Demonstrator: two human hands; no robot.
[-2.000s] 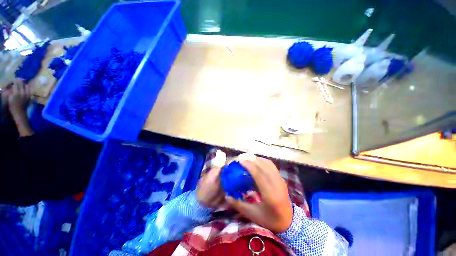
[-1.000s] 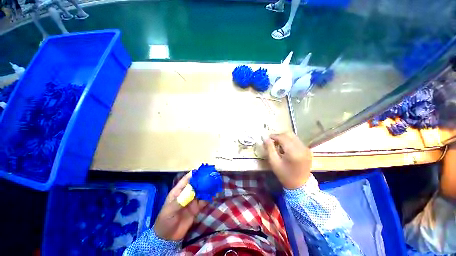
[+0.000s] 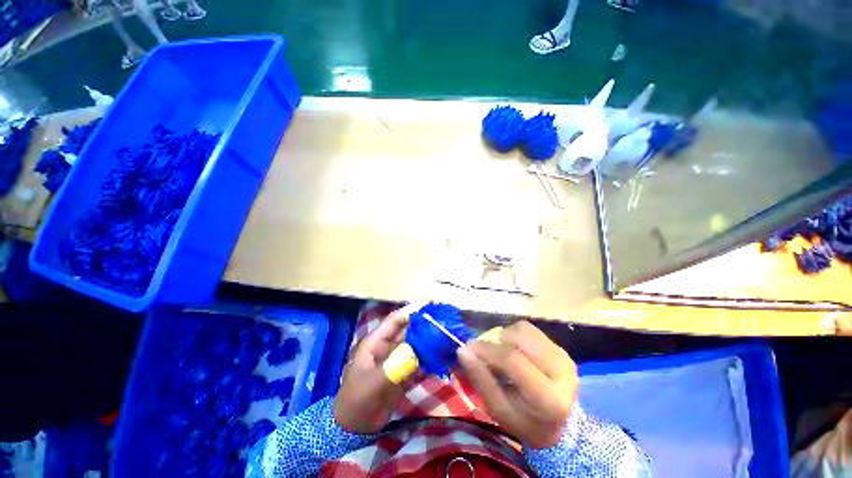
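My left hand point(image 3: 372, 373), with a yellow cot on a fingertip, holds a round, spiky, deep blue hair part point(image 3: 432, 347) over my lap. My right hand point(image 3: 525, 381), also with a yellow cot, pinches a thin pale stick point(image 3: 442, 329). The stick's far tip lies against the front of the hair part. A small whitish glue dish point(image 3: 497, 260) sits near the bench's front edge.
A blue parts bin point(image 3: 168, 291) stands tilted at left on the tan bench point(image 3: 327, 205). Two blue tufts point(image 3: 521, 131) and a white bottle point(image 3: 586, 147) stand at the back, beside a clear-walled box point(image 3: 605, 233). Blue bins point(image 3: 134, 392) point(image 3: 761, 401) flank my lap.
My right hand has moved from the glue dish back to the hair part with the stick. Two seconds ago both hands were around a blue piece. The view has also shifted.
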